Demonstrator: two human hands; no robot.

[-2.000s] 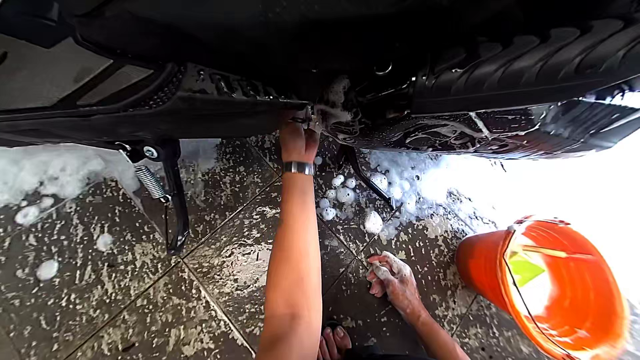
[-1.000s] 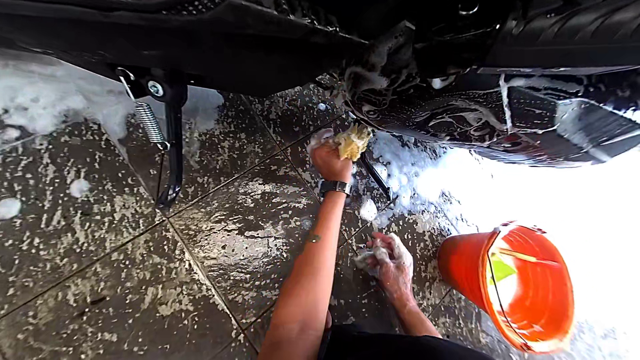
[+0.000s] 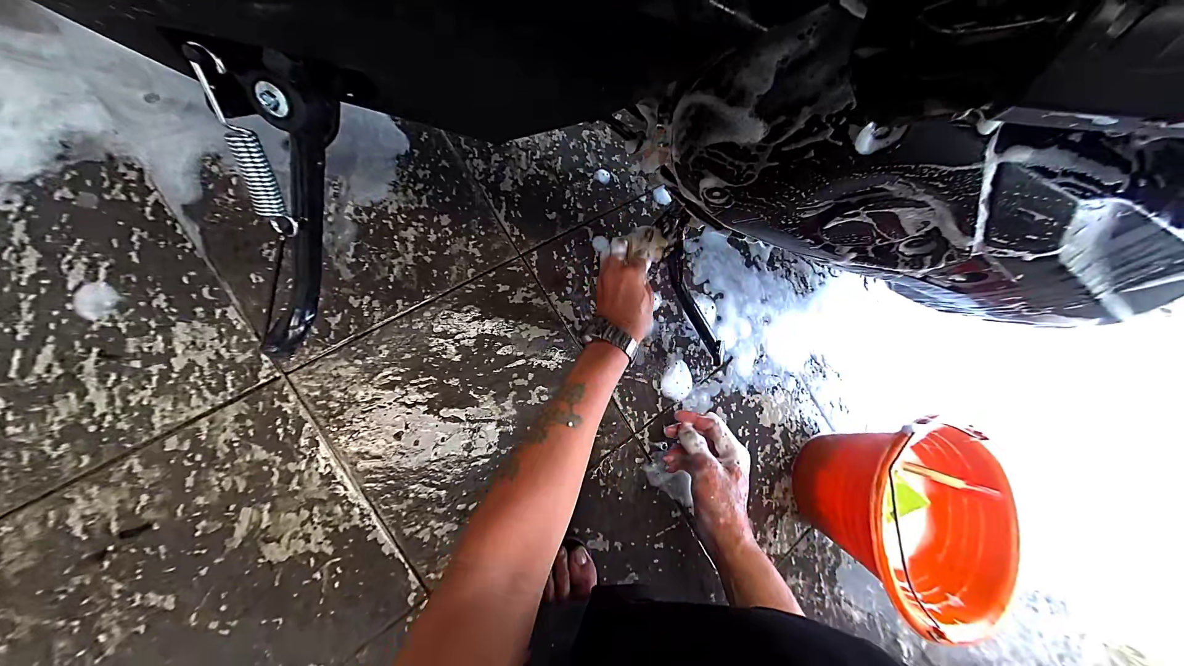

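My left hand [image 3: 625, 294], with a metal-band watch at its wrist, grips a soapy yellowish sponge [image 3: 645, 244] just under the soapy black body of a motor scooter [image 3: 786, 157]. The sponge is near the top of a slim black stand leg [image 3: 692, 305]. My right hand [image 3: 717, 462] is lower and to the right, over the wet floor, wet with suds, its fingers partly curled and nothing plainly in it.
An orange bucket [image 3: 837, 495] with a wire handle stands at the lower right, a yellow-green item [image 3: 905, 499] inside. At the left hangs the side stand [image 3: 308, 213] with its coil spring [image 3: 254, 171]. Foam lies on the tiled floor [image 3: 407, 398]; my foot [image 3: 571, 572] is at bottom centre.
Two seconds ago my left hand was up against the scooter's underside; a second ago it was lower with the sponge visible. Now the sponge is near the stand leg's top. My right hand stays low.
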